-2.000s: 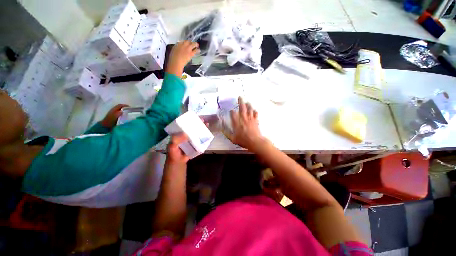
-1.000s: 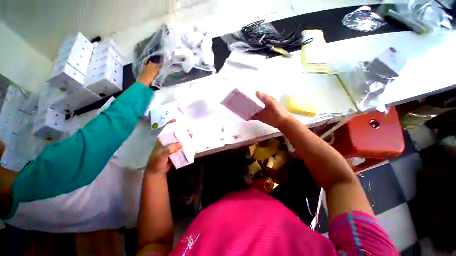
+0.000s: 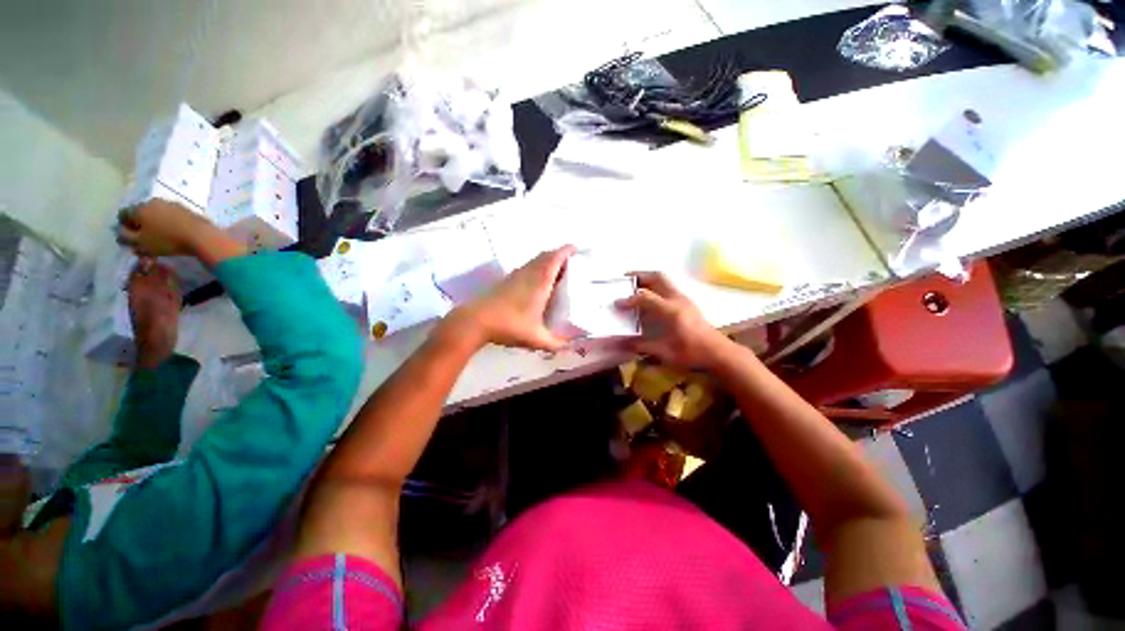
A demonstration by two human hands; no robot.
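Note:
A small white carton (image 3: 600,306) is at the front edge of the white table, between my two hands. My left hand (image 3: 524,306) grips its left side, fingers at the top corner and thumb low. My right hand (image 3: 666,318) grips its right side, thumb and fingers at the upper right corner. The carton's underside is hidden. Other white boxes (image 3: 426,293) lie to the left of my left hand, some with a gold round dot.
Another person's green sleeves (image 3: 265,370) and hands reach to stacked white boxes (image 3: 177,158) at left. A clear bag (image 3: 432,148), black cables (image 3: 660,93) and a yellow block (image 3: 740,265) lie on the table. A red stool (image 3: 925,333) stands below right.
My hands have come together on one carton; a second ago each held a separate box. The other person's hand has moved from the clear bag to the stacked boxes.

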